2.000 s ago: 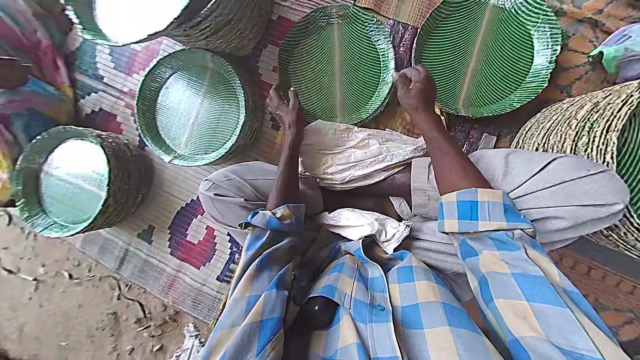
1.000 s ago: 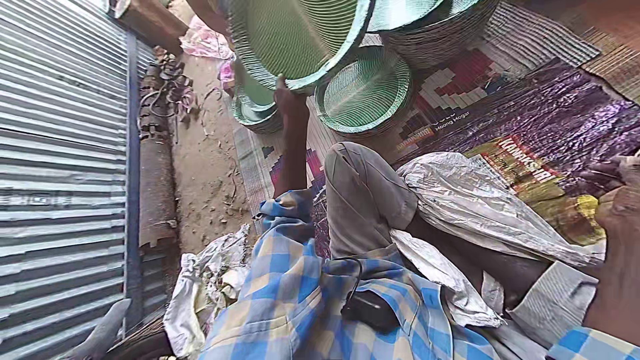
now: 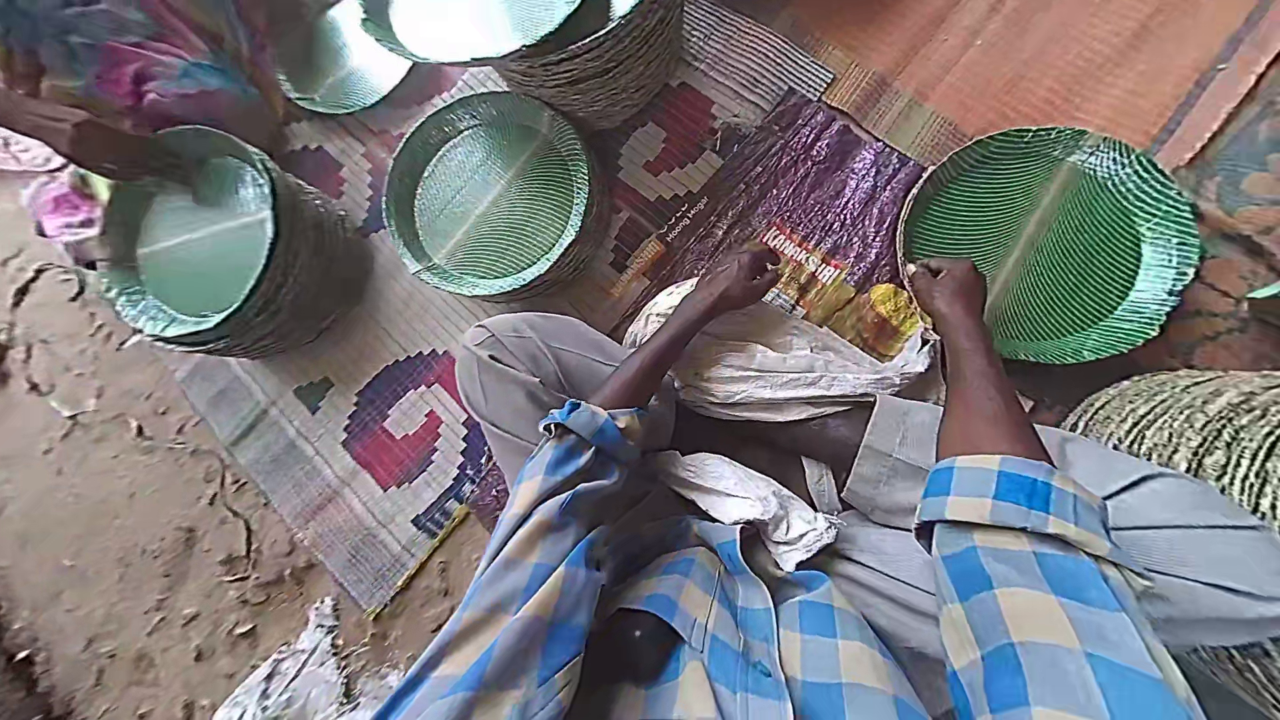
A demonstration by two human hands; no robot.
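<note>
My right hand point(image 3: 948, 290) pinches the left rim of a round green leaf-patterned plate point(image 3: 1060, 245), which lies tilted at the right. My left hand point(image 3: 742, 278), its fingers curled with nothing visible in them, is over the purple printed plastic sheet point(image 3: 790, 190), just above a whitish sack cloth point(image 3: 780, 365) across my lap. Left of that hand, a stack of green plates point(image 3: 490, 195) stands on the woven mat. Another person's arm point(image 3: 90, 135) reaches to the leftmost plate stack point(image 3: 300, 265).
More plate stacks stand at the upper left, one with a shiny top plate point(image 3: 470, 25). A large stack point(image 3: 1190, 430) lies on its side by my right knee. The patterned mat point(image 3: 340, 500) borders bare soil point(image 3: 120, 520). An orange mat point(image 3: 1010, 60) spreads at the top right.
A second ago my left hand held a green plate out over the stacks; it has let go and come back toward my lap. My right hand now grips a plate's rim. The view has swung right.
</note>
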